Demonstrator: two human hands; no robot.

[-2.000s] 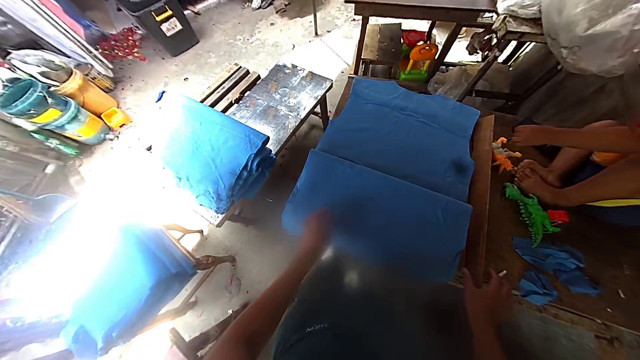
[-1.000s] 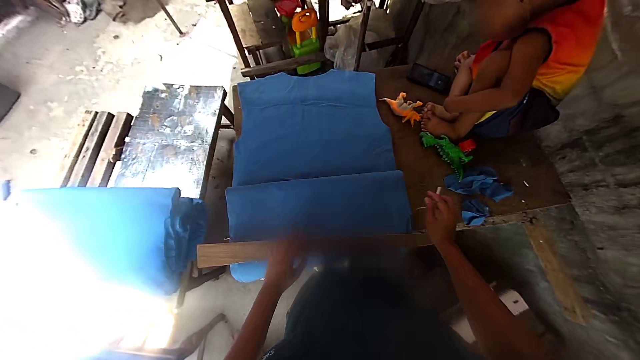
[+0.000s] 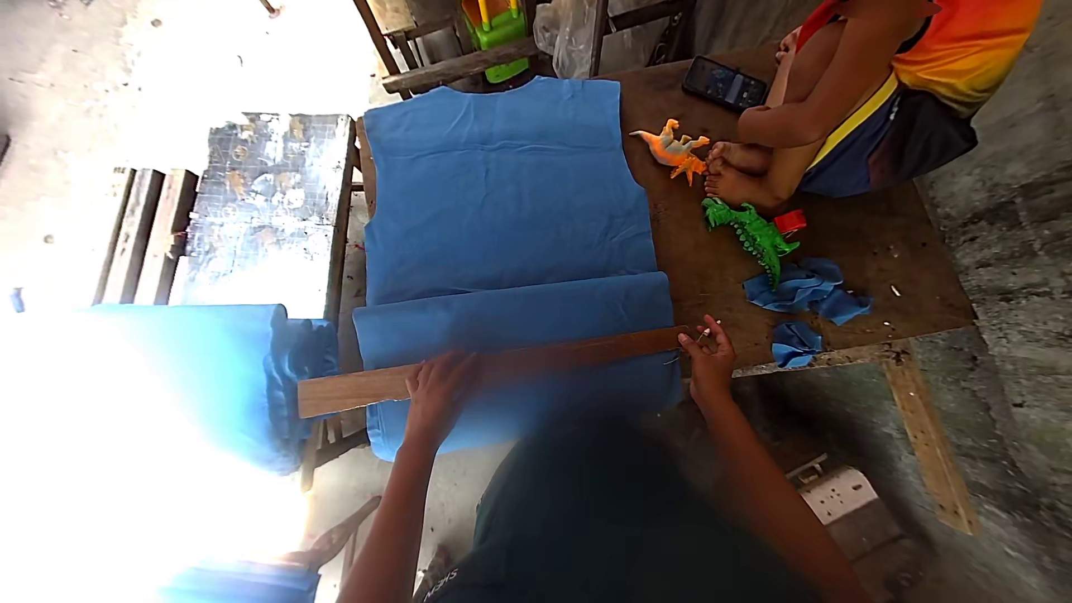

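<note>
Blue fabric (image 3: pixel 502 193), cut with a neckline and folded over at its near part, lies on a brown wooden table (image 3: pixel 888 276). A long flat wooden strip (image 3: pixel 360 391) rests across the folded part, tilted slightly up to the right. My left hand (image 3: pixel 440 389) grips the strip left of its middle, fingers over the top. At the strip's right end, my right hand (image 3: pixel 710 356) holds it with the fingertips, and a small white stick-like piece shows between the fingers. The fabric's near edge hangs below the strip toward my body.
A person (image 3: pixel 837 109) sits barefoot on the table's right side, near a phone (image 3: pixel 724 84), an orange toy dinosaur (image 3: pixel 672 151) and a green toy crocodile (image 3: pixel 751 234). Blue scraps (image 3: pixel 800 286) lie near the right hand. Left stand a worn low table (image 3: pixel 268 201) and stacked blue fabric (image 3: pixel 193 377).
The wooden strip, low along the table's near edge a second ago, now lies higher across the folded fabric. Both hands have come onto it. The view has swung right since the first frame.
</note>
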